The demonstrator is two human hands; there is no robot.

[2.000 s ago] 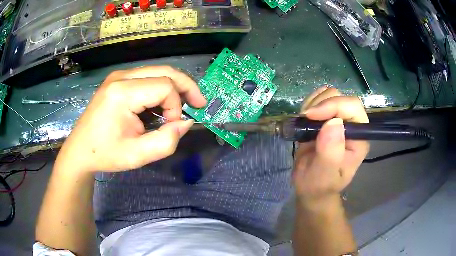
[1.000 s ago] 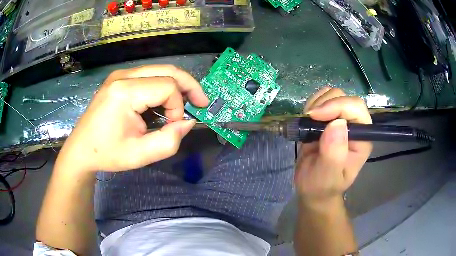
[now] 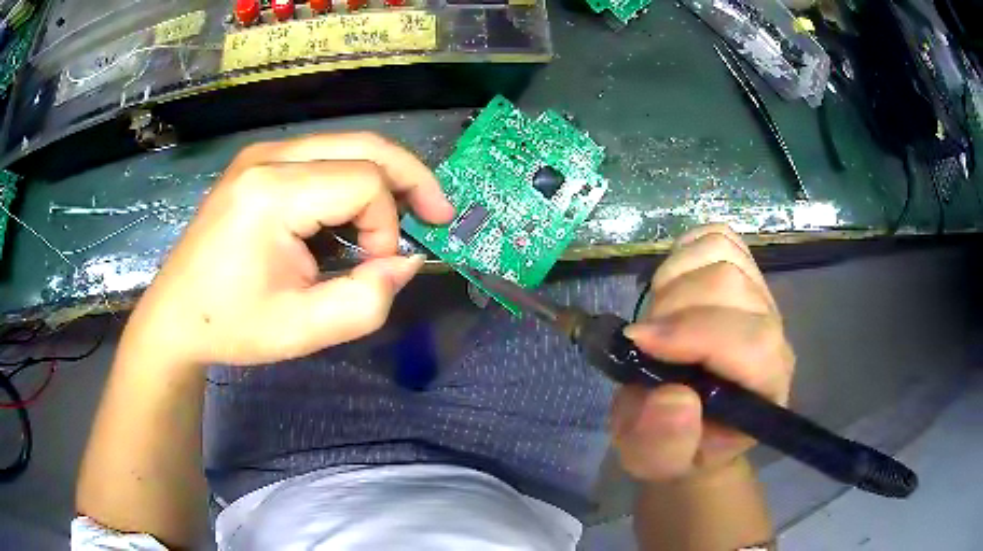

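A green circuit board [image 3: 517, 194] lies solder side up over the front edge of the bench. My left hand [image 3: 291, 248] is at its left: a finger touches the board's left part, and thumb and finger pinch a thin solder wire [image 3: 350, 245] near its lower left edge. My right hand [image 3: 706, 355] holds the soldering iron [image 3: 755, 414] by its black handle. The iron slants up to the left, its tip at the board's lower left edge, close to my left fingertips. Whether the tip touches the wire is too small to tell.
The test fixture [image 3: 356, 81] with red buttons [image 3: 284, 9] stands at the back left. Dark tweezers [image 3: 767, 124] and a clear component box [image 3: 760, 43] lie at the right. Another green board [image 3: 620, 9] is at the top edge. Cables hang at the far left.
The iron has swung from nearly level to a slant, its handle end now lower. My right hand has turned and moved down with it. My left hand and the board have barely moved.
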